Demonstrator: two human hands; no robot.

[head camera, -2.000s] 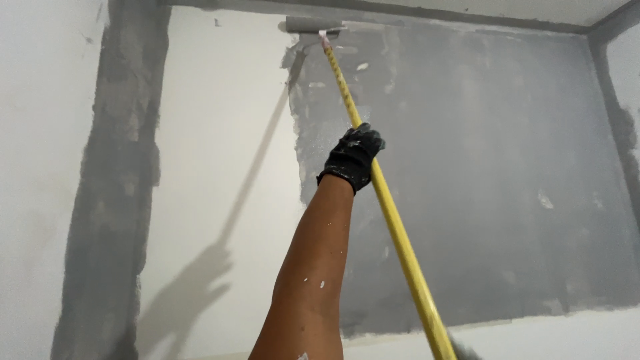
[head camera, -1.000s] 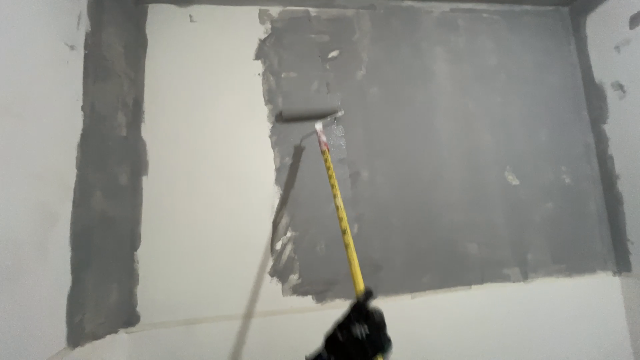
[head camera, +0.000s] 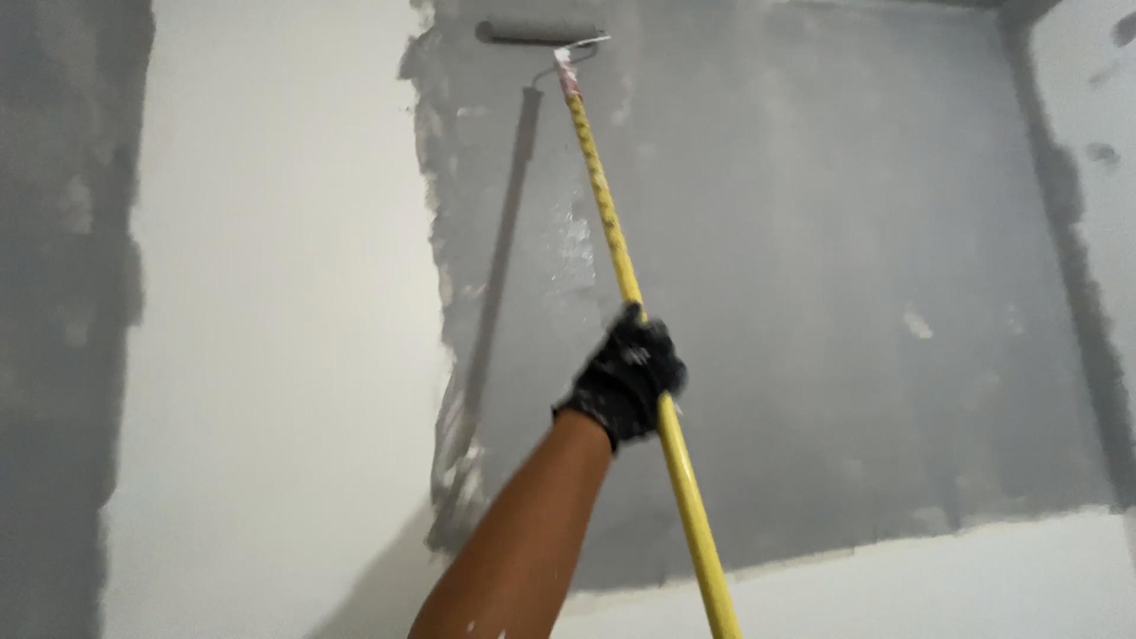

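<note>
My left hand, in a black glove with pale paint marks, is closed around a yellow extension pole at about its visible middle. The pole slants up and a little left to a paint roller near the top of the view. The roller's grey cover lies level against the grey-painted part of the wall, close to its ragged left edge. Wet paint shines left of the pole. My right hand is out of view, and the lower end of the pole is cut off by the bottom edge.
An off-white strip of wall lies between the grey area and a darker grey band at the far left. A white lower wall section runs below the grey. At the right, a dark grey band follows the corner.
Since one second ago, the roller and my left hand have moved up the wall. Two seconds ago the roller was at the top of the grey area, and one second ago it was lower. The view has shifted.
</note>
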